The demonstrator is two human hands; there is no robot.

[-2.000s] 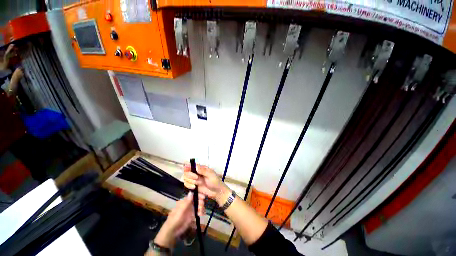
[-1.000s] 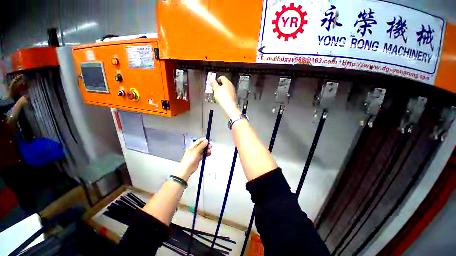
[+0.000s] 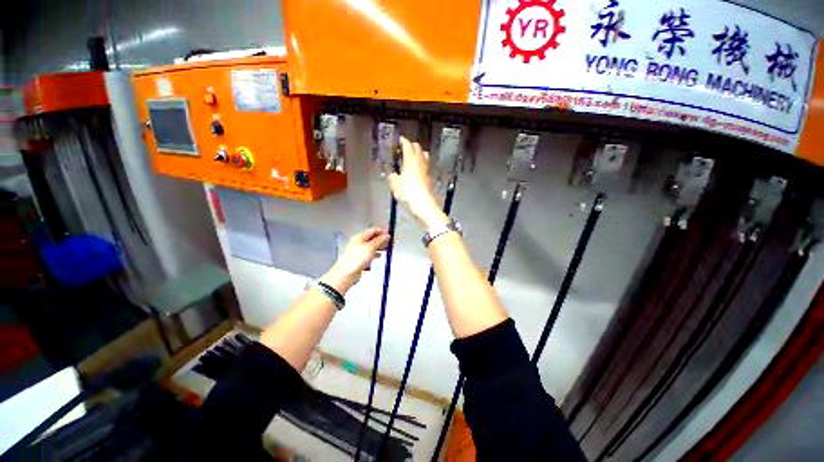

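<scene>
A long, thin black strap (image 3: 383,293) hangs down from the second silver clip (image 3: 388,143) from the left. My right hand (image 3: 414,183) is at this clip, its fingers closed around the clip's right side and lower part. The strap's top end is at the clip's lower end, partly hidden by my fingers. My left hand (image 3: 361,254) is lower down, with its fingertips on the strap from the left.
More clips (image 3: 524,155) hang in a row under the orange hood (image 3: 379,50), several with straps. The orange control box (image 3: 257,126) is at the left. A wood-rimmed tray (image 3: 357,368) with black straps lies below. A white table (image 3: 41,406) is lower left.
From in front of my body, both hands have risen with the strap to the clips. Since one second ago, the strap's top has moved up to the clip and my left hand has risen slightly.
</scene>
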